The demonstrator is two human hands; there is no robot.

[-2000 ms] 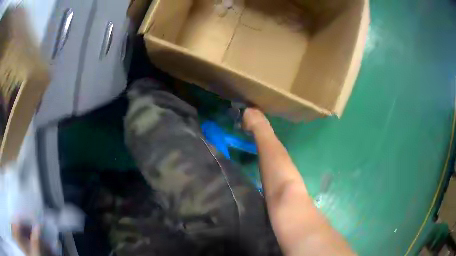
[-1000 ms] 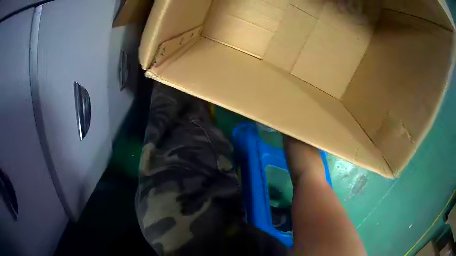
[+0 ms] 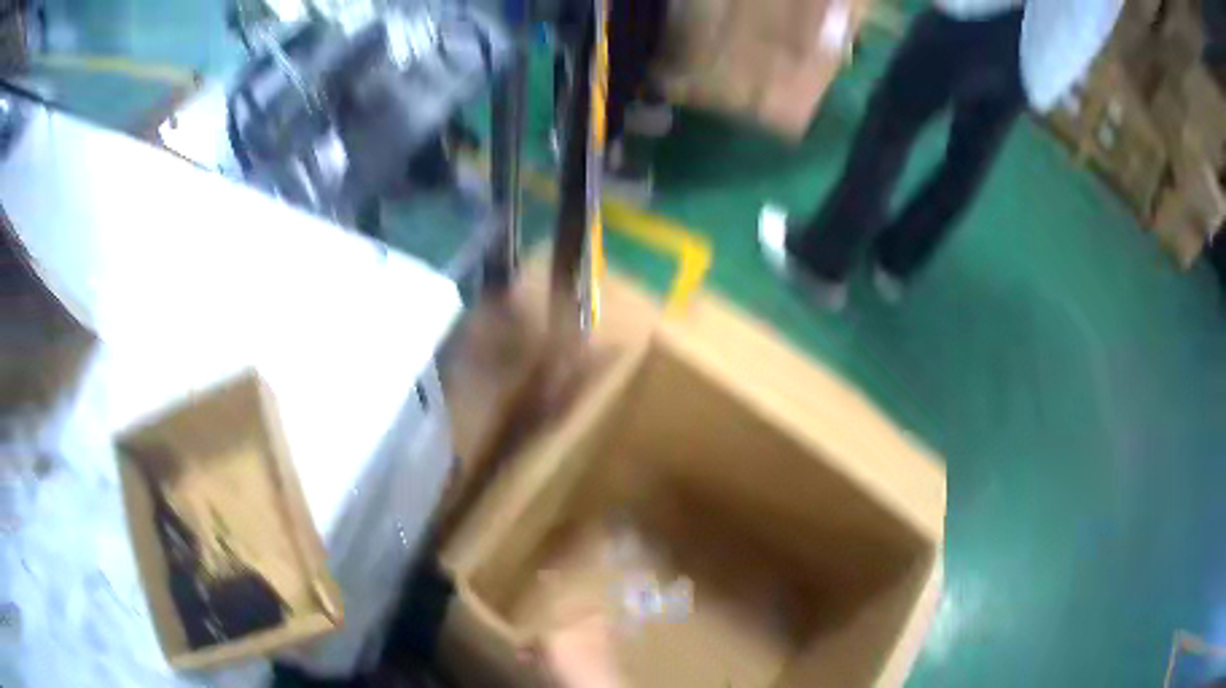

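A large open brown carton (image 3: 928, 571) stands on the floor at the lower centre, with a few pale, blurred fan blades (image 3: 652, 599) inside. My right hand (image 3: 581, 653) is blurred and cut off by the bottom edge, at the carton's near rim. Its fingers are not clear, so I cannot tell whether it grips the rim. My left hand is out of the picture. A small open cardboard tray (image 3: 289, 464) with dark bits piled in its near end sits on the white table (image 3: 336, 303) at left.
A person (image 3: 928, 135) in dark trousers stands beyond the carton on the green floor. Dark equipment (image 3: 363, 114) and an upright post (image 3: 576, 175) are behind the table. More cartons (image 3: 1123, 128) stand at the upper right, and another brown carton (image 3: 760, 54) at the top.
The view has swung up and left, bringing in the table, tray and person. The large carton now appears lower, with blades visible inside. The blue frame and my leg have left the view.
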